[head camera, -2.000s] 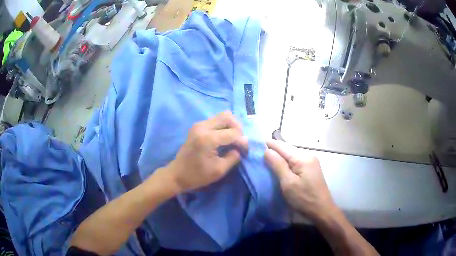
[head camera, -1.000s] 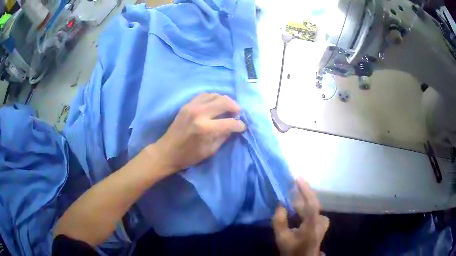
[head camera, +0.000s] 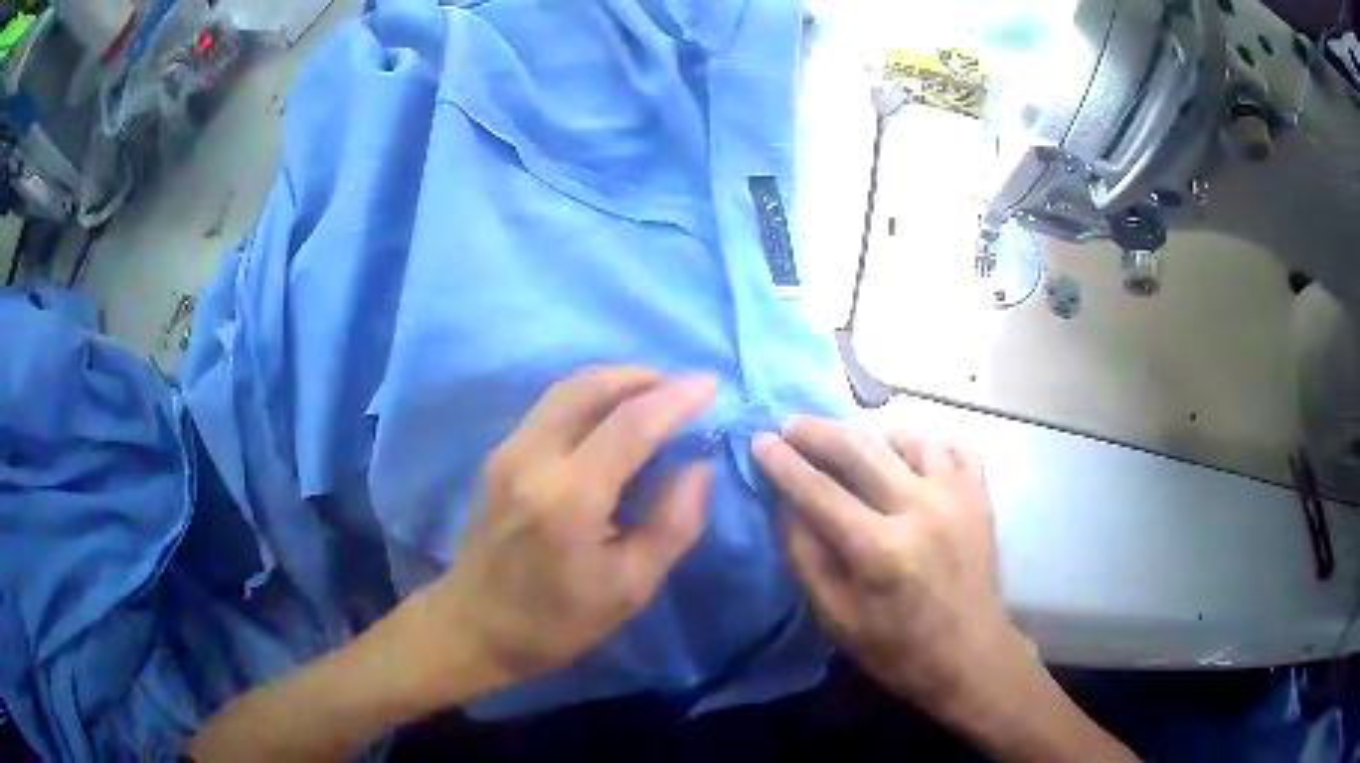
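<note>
A light blue garment (head camera: 552, 283) lies spread on the white table, its lower part hanging over the front edge. Its band (head camera: 753, 127) runs down the right side and carries a small dark label (head camera: 774, 231). My left hand (head camera: 582, 507) is over the cloth left of the band, thumb and fingers apart, somewhat blurred; it seems to hold nothing. My right hand (head camera: 880, 544) is on the band below the label, its fingertips pressing or pinching the cloth; the thumb is hidden.
The sewing machine head (head camera: 1148, 119) stands at the upper right above its bed plate (head camera: 1104, 350). Dark snips (head camera: 1311, 514) lie at the right. More blue cloth (head camera: 82, 507) is at the far left. A pale machine with a red light (head camera: 187, 60) is at the upper left.
My right hand has moved up along the band from the table's front edge to beside my left hand. My left hand has moved down slightly and its fingers have opened off the band.
</note>
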